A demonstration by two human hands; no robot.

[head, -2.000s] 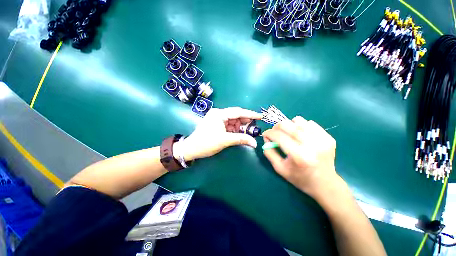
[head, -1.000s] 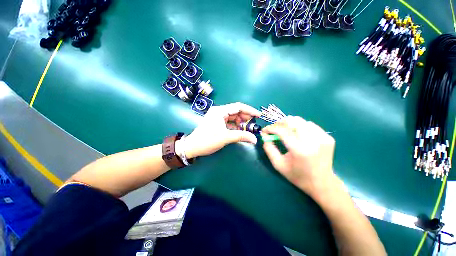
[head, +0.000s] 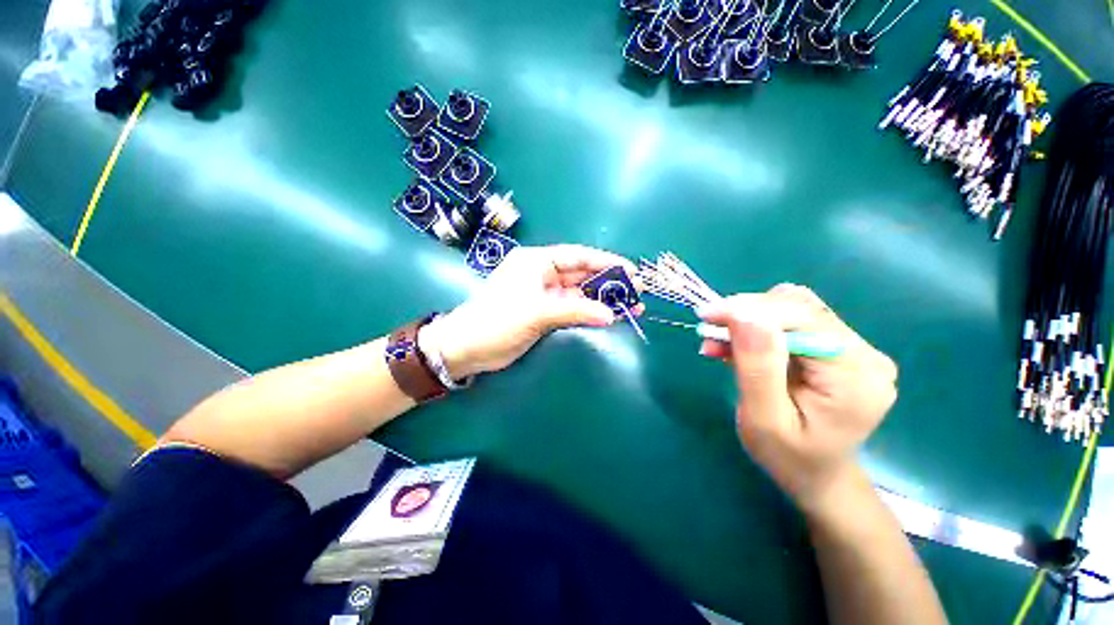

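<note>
My left hand (head: 538,300) holds a black square-flange connector (head: 611,291) between thumb and fingers. Its round centre faces up, and a short thin white wire (head: 635,324) sticks out of it towards the lower right. My right hand (head: 812,385) holds a green-handled tool (head: 809,344). The tool's thin shaft points left at the connector and ends a little to its right, apart from it. A loose bunch of thin white lead wires (head: 678,281) lies on the green mat just behind and between the hands.
Loose square connectors (head: 465,173) lie left of centre, with silver-bodied ones (head: 500,211) beside them. Wired connectors (head: 705,55) are piled at top centre. Yellow-ended leads (head: 977,110) and long black cables (head: 1065,256) lie right. Black round parts (head: 177,55) and a clear bag (head: 71,49) lie top left.
My right hand has drawn back to the right with the tool, whose thin shaft now shows. The connector in my left hand has turned its face up, with the white wire showing.
</note>
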